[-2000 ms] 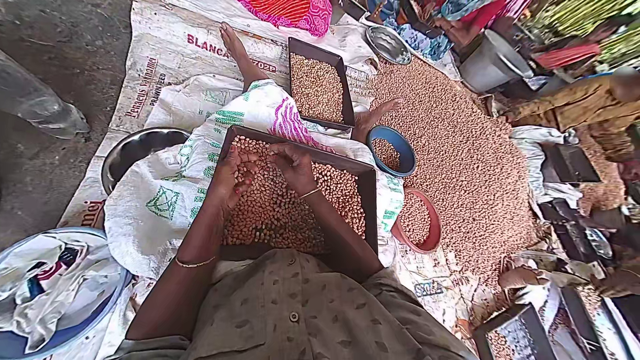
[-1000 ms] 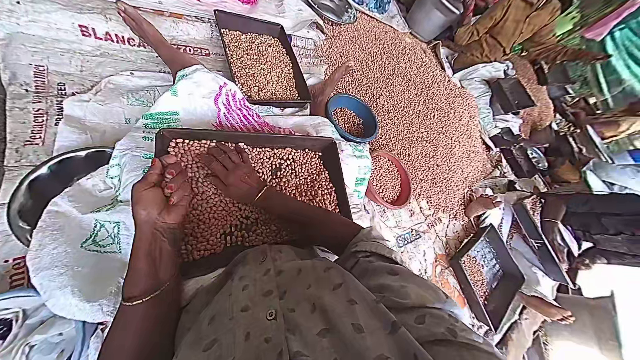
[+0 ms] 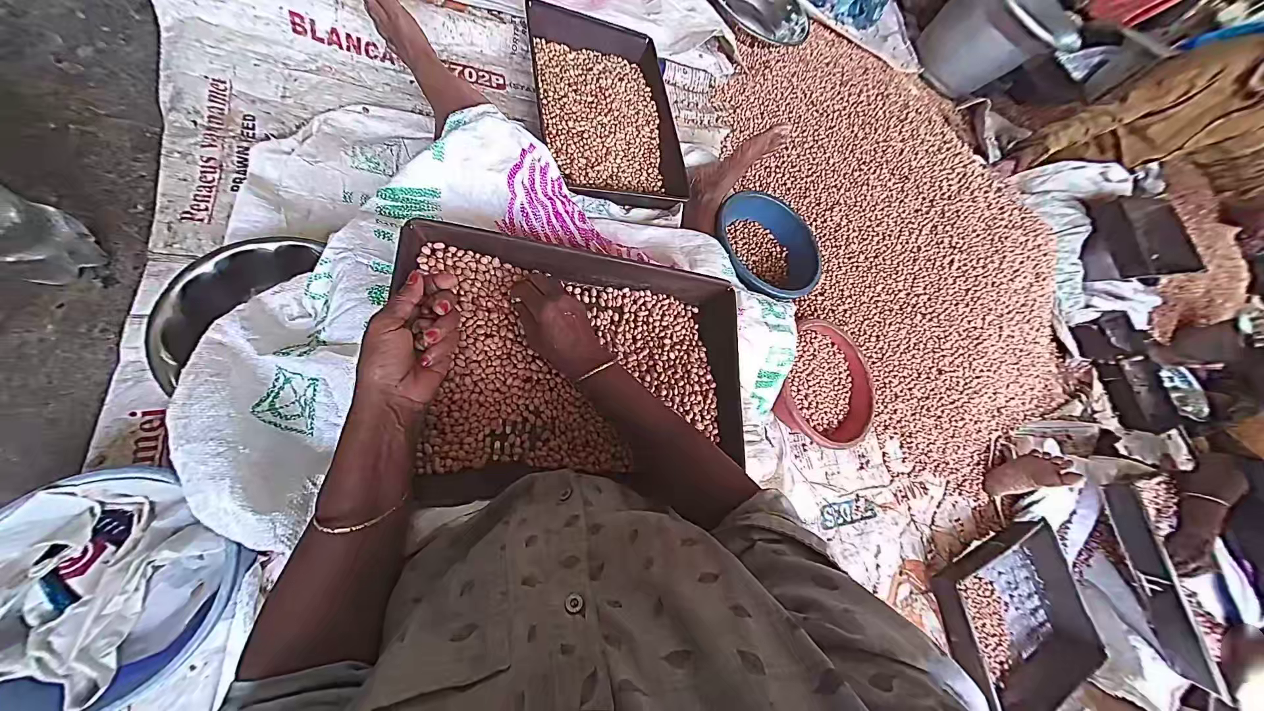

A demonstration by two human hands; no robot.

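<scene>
A dark rectangular tray (image 3: 721,346) full of pinkish-brown peanuts (image 3: 513,395) rests on white woven sacking over my lap. My left hand (image 3: 413,336) is palm up over the tray's left part, its fingers curled around a few peanuts. My right hand (image 3: 555,321) reaches down into the peanuts near the middle, fingertips among them; whether it grips any is hidden. Beyond the tray stands a second dark tray (image 3: 676,163) of paler peanuts. To the right are a blue bowl (image 3: 800,237) and a red bowl (image 3: 857,395), each partly filled with peanuts.
A large heap of peanuts (image 3: 889,227) spreads over the ground at the right. A metal basin (image 3: 183,316) is at the left, with a blue tub (image 3: 212,602) holding cloth below it. At the lower right, another person's hand (image 3: 1200,504) is near more dark trays (image 3: 1076,632).
My right hand, flat with fingers spread over the peanuts a second ago, is now bent with its fingertips down among them. My left hand stays over the tray's left part.
</scene>
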